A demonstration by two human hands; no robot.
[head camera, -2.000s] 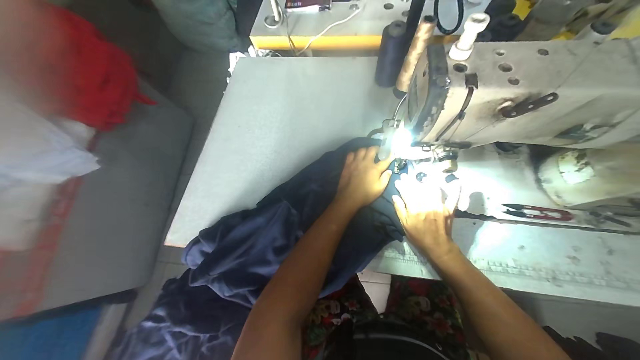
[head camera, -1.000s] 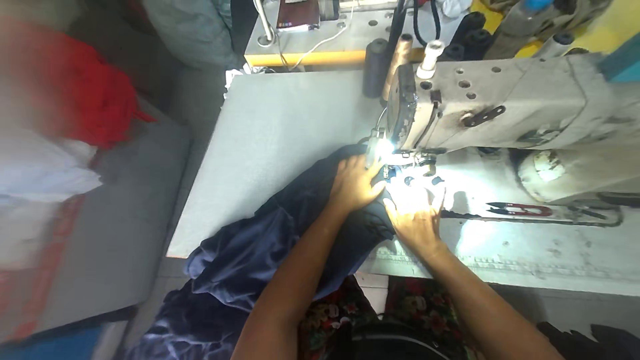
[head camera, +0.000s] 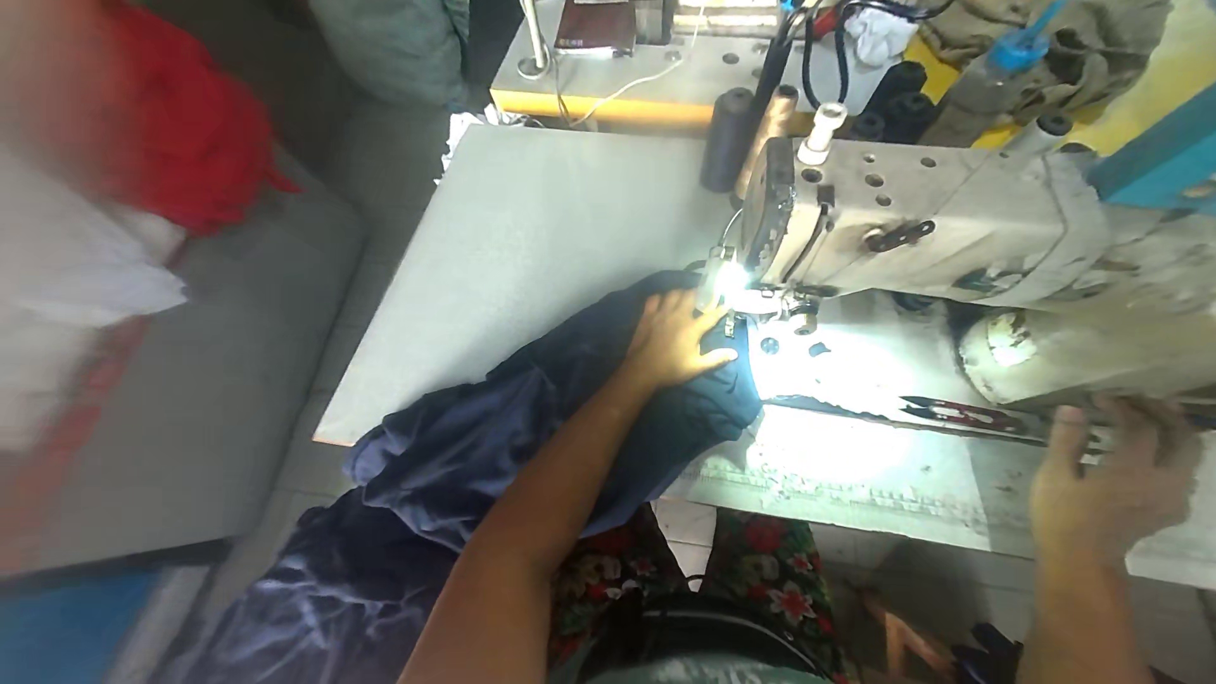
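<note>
My left hand (head camera: 673,342) lies with fingers spread on a dark navy cloth (head camera: 475,427), just left of the presser foot (head camera: 730,325) of an industrial sewing machine (head camera: 950,228). The cloth spreads over the table's left part and hangs off its front edge. Far to the right, my right hand (head camera: 1111,475), blurred, is over the table's front strip, at the handle end of red-and-black thread snips (head camera: 959,414). Whether its fingers hold anything cannot be told. The machine's lamp glares near the needle.
Thread cones (head camera: 727,141) stand behind the machine head. A second table (head camera: 646,90) with a yellow edge is at the back. Red cloth (head camera: 190,123) and white cloth (head camera: 85,247) lie at the left on a grey surface (head camera: 218,380). A bottle with a blue cap (head camera: 1018,52) is at the back right.
My right hand has left the cloth by the needle and moved right, to the snips. My left hand remains on the cloth beside the presser foot.
</note>
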